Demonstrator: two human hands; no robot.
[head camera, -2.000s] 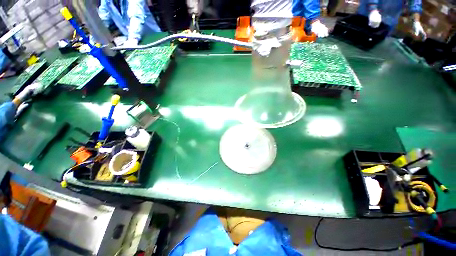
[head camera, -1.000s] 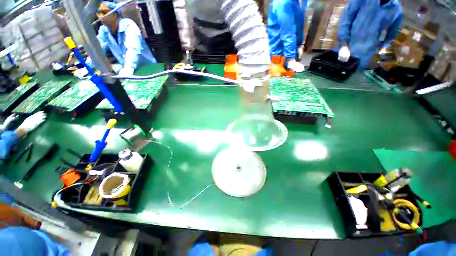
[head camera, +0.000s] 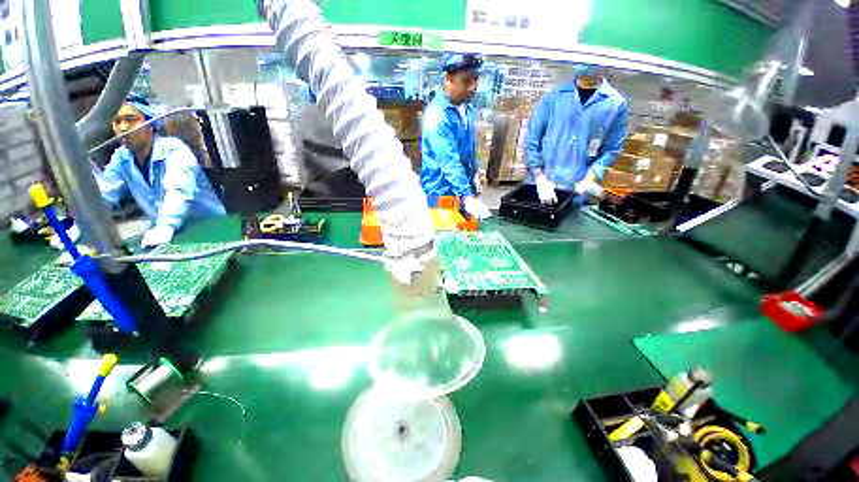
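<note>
Neither of my hands can be made out; a small white patch at the bottom edge is too cut off to name. A pale round disc (head camera: 401, 438) lies flat on the green mat in front of me. The clear fume hood (head camera: 427, 356) hangs over its far edge, below a ribbed whitish duct (head camera: 363, 127). The solder spool (head camera: 155, 377) stands to the left, with thin wire trailing right. The left tool bin (head camera: 184, 456) holds a white bottle (head camera: 149, 448) and a blue tube with a yellow end (head camera: 85, 409). The right tool bin (head camera: 595, 414) holds yellow-handled tools and a yellow coil (head camera: 723, 452).
A green circuit board (head camera: 485, 264) lies beyond the hood, and more boards (head camera: 174, 281) lie at the left. Orange holders (head camera: 372, 222) stand at the back. Several people in blue coats are across the bench, one near a black box (head camera: 535, 207). A red tray (head camera: 792, 311) is at the right.
The view has tilted up and turned right, so the bench items sit lower and further left, and my blue clothing has left the picture. More of the people and the hall shows.
</note>
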